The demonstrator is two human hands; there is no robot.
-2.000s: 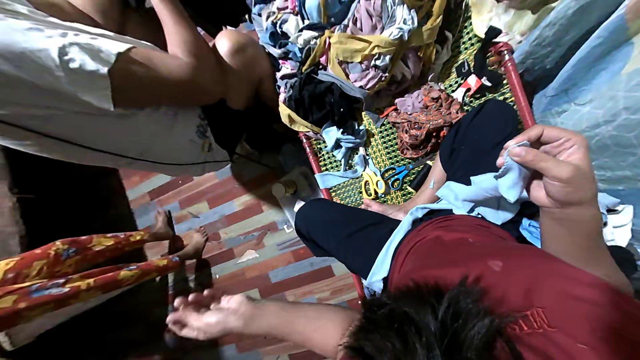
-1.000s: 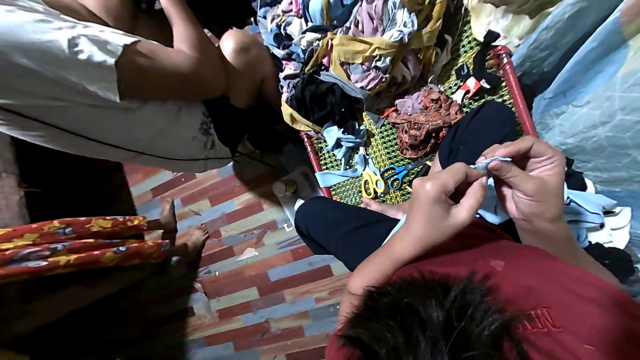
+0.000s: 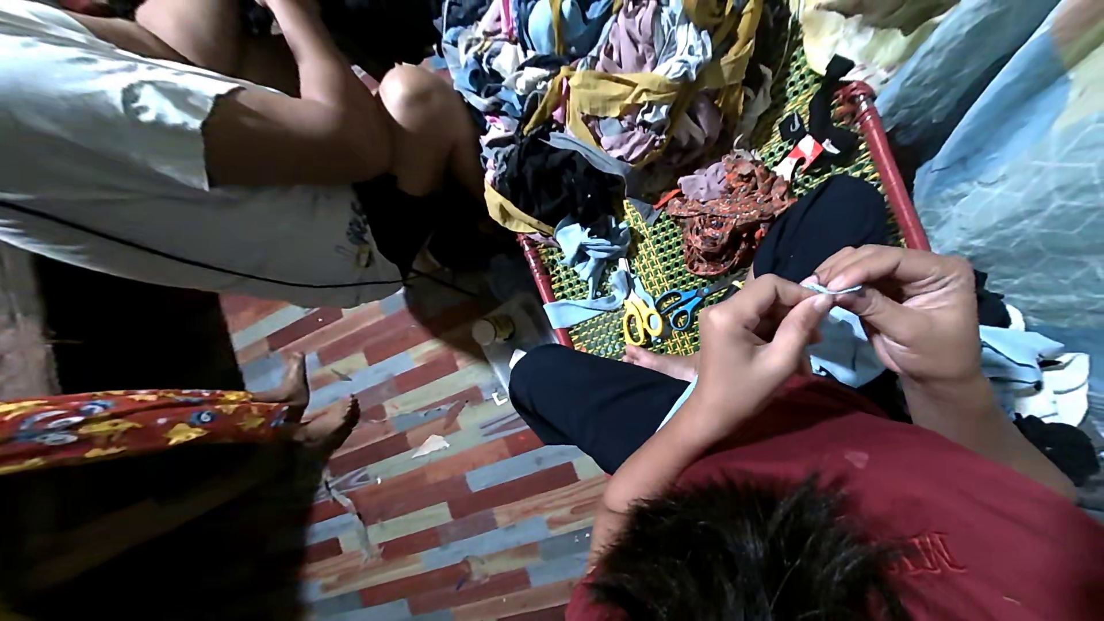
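Observation:
My left hand (image 3: 763, 332) and my right hand (image 3: 918, 310) meet above my lap, their fingertips pinching a small edge of light blue cloth (image 3: 832, 289) between them. More of the light blue cloth (image 3: 849, 345) lies in folds beneath my right hand. Scissors with yellow handles (image 3: 642, 321) and scissors with blue handles (image 3: 681, 308) lie side by side on the woven seat, left of my left hand. Beyond my hands sits a bunched orange-brown patterned cloth (image 3: 729, 216). The fingers hide part of the pinched edge.
A big heap of mixed fabric scraps (image 3: 630, 95) covers the far part of the green-yellow woven seat (image 3: 595, 332), framed by red tubes (image 3: 893, 172). Another person in a light shirt (image 3: 285, 233) sits at left. Two bare feet (image 3: 323, 418) rest on the patterned floor (image 3: 448, 483).
Two seconds ago my left hand was low at the left, palm up, away from the cloth. It has come up beside my right hand and gripped the cloth.

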